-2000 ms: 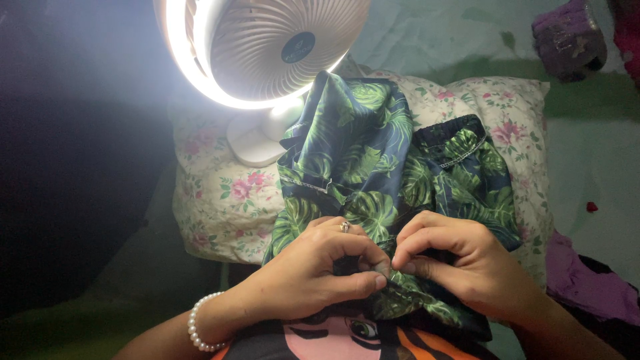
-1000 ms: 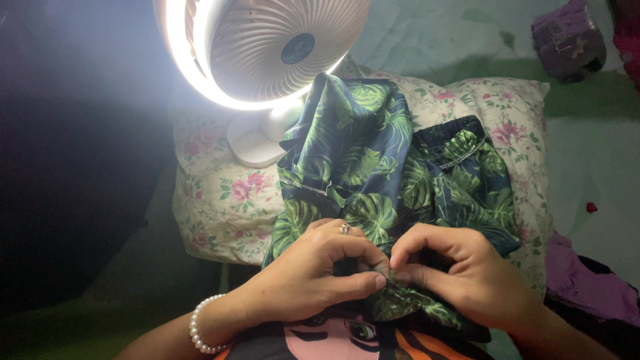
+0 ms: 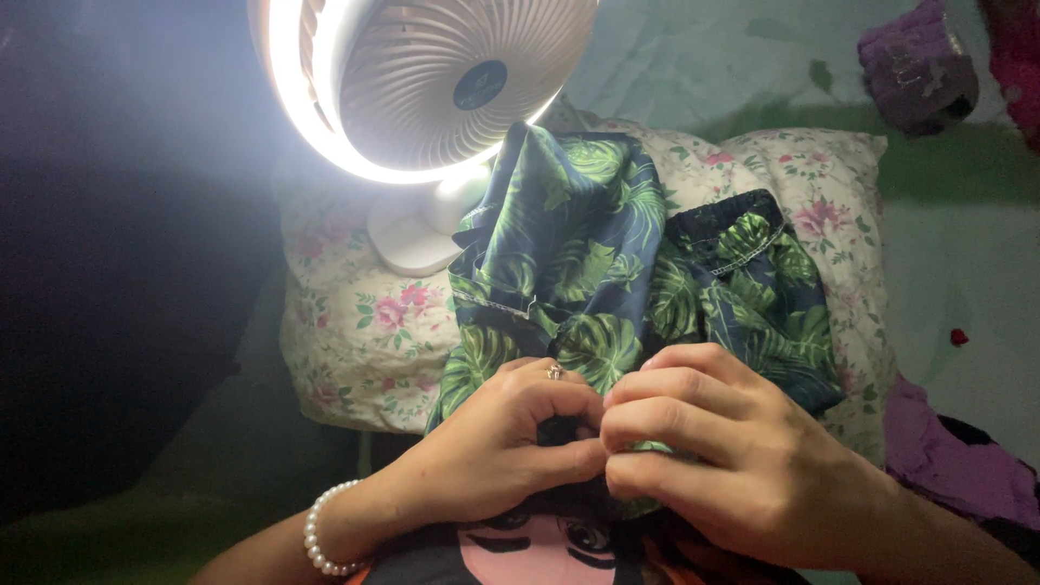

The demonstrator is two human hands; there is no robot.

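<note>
Leaf-print fabric shorts [image 3: 581, 244], navy with green leaves, lie bunched over a floral pillow [image 3: 390, 341], with a dark elastic waistband and pale stitching at their right part. My left hand [image 3: 504, 439], wearing a ring and a pearl bracelet [image 3: 318, 528], pinches the lower part of the fabric between thumb and forefinger. Against its fingertips rest the fingers of my right hand [image 3: 715, 455], curled over the same spot. What lies between the right fingertips is hidden, so its grip cannot be made out.
A white fan with a lit ring light [image 3: 471, 81] stands on the pillow behind the shorts. At the upper right lies a purple and grey object [image 3: 918, 69], beside something red. Purple cloth [image 3: 959, 463] lies at the right. A printed garment shows below my hands.
My right hand's fingers have closed down over the left fingertips; earlier its thumb and forefinger pinched at the fabric with a gap between them. The left hand has barely moved.
</note>
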